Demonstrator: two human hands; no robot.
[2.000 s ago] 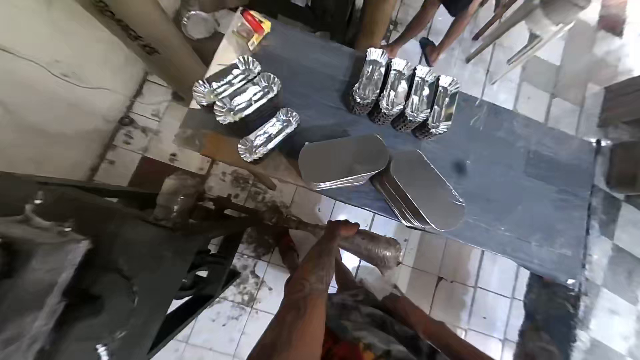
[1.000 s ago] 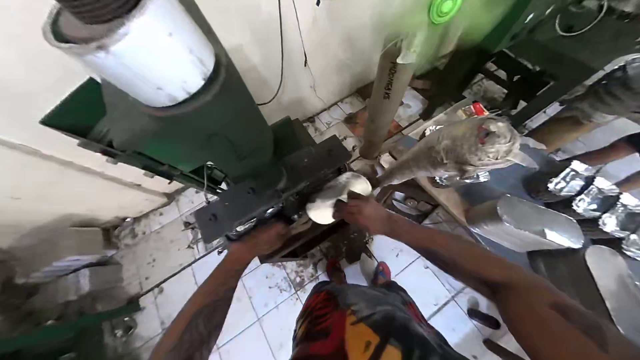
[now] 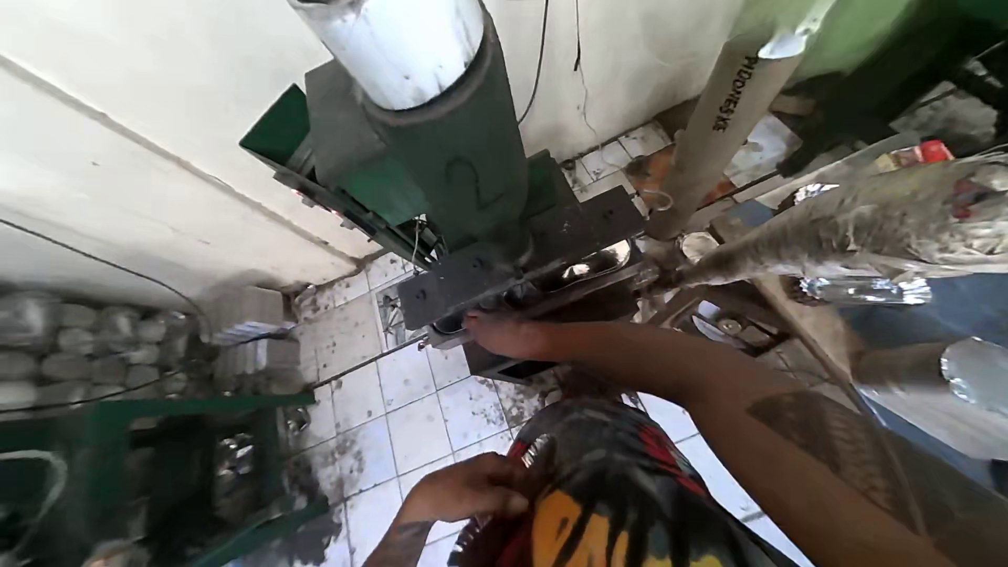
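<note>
My right hand (image 3: 504, 335) reaches into the left part of a dark metal press (image 3: 472, 283), at the edge of its lower block; the fingertips are partly hidden, so whether they hold anything cannot be told. To the right of that hand, a shiny rounded metal piece (image 3: 602, 264) lies under the press's upper plates. My left hand (image 3: 472, 492) is low, against the patterned shorts (image 3: 622, 504), with its fingers curled; whether it grips the cloth cannot be told. Above the press plates stands a thick green cylinder (image 3: 472, 173) with a white upper part.
A wrapped pole (image 3: 858, 228) juts in from the right toward the press. Beyond it, a blue-topped table (image 3: 906, 319) bears a foil tray (image 3: 866, 290) and a metal stack (image 3: 972, 378). A green metal frame (image 3: 197, 402) and stacked goods (image 3: 94, 346) stand at left.
One second ago both hands were at the press, the right one at a pale oval metal piece. Now my left hand is down at the shorts, and my right hand is farther left along the press.
</note>
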